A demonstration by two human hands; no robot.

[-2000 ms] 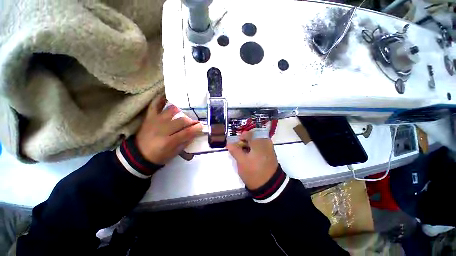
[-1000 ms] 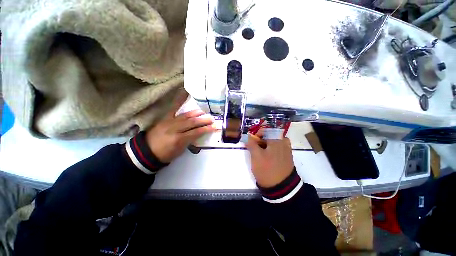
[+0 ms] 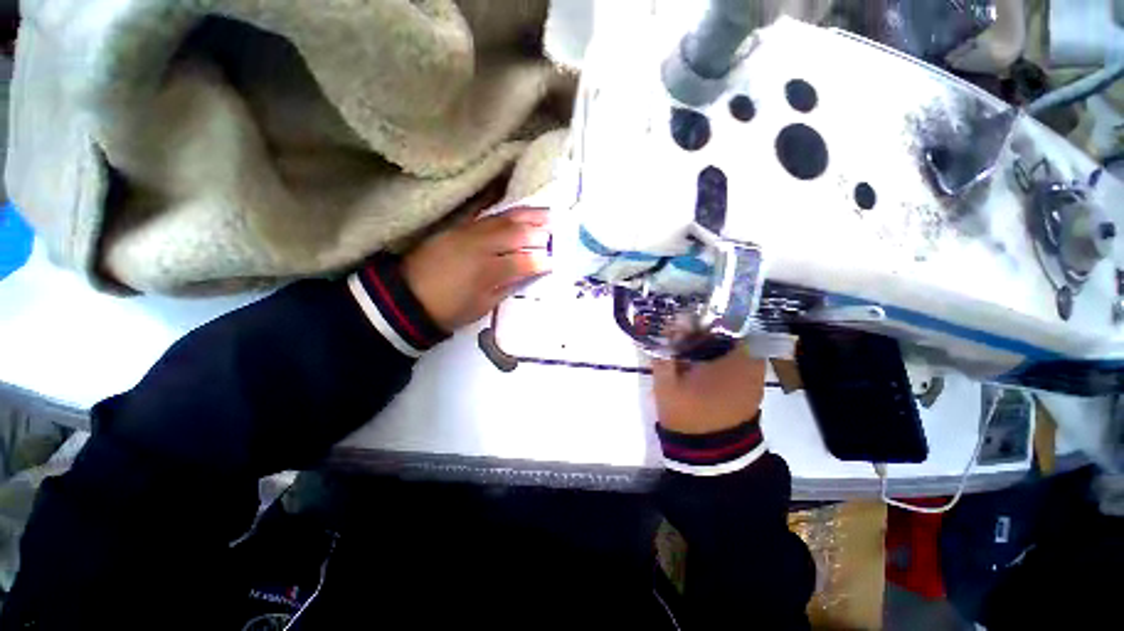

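The beige fleece garment (image 3: pixel 296 173) is heaped left of the white sewing machine head (image 3: pixel 863 234). My left hand (image 3: pixel 481 268) lies at the fleece's right edge, with its fingertips on a bright white piece (image 3: pixel 537 234) left of the needle area. Whether it grips the piece is unclear. My right hand (image 3: pixel 709 388) is under the machine head, behind and below the shiny upright frame (image 3: pixel 737 290). Its fingers are blurred and partly hidden, so what they hold cannot be told. The needle and presser foot are not clearly visible.
A black smartphone (image 3: pixel 863 401) with a white cable (image 3: pixel 943 503) lies on the white table (image 3: pixel 555 425) right of my right hand. A small tan strip (image 3: pixel 786 372) is beside it. A cardboard box (image 3: pixel 842 555) and a red item (image 3: pixel 915 551) are below right.
The view has shifted, so the machine sits further right and appears tilted. My right hand has moved further under the head. The red handles seen before are now mostly hidden. My left hand stays by the white piece.
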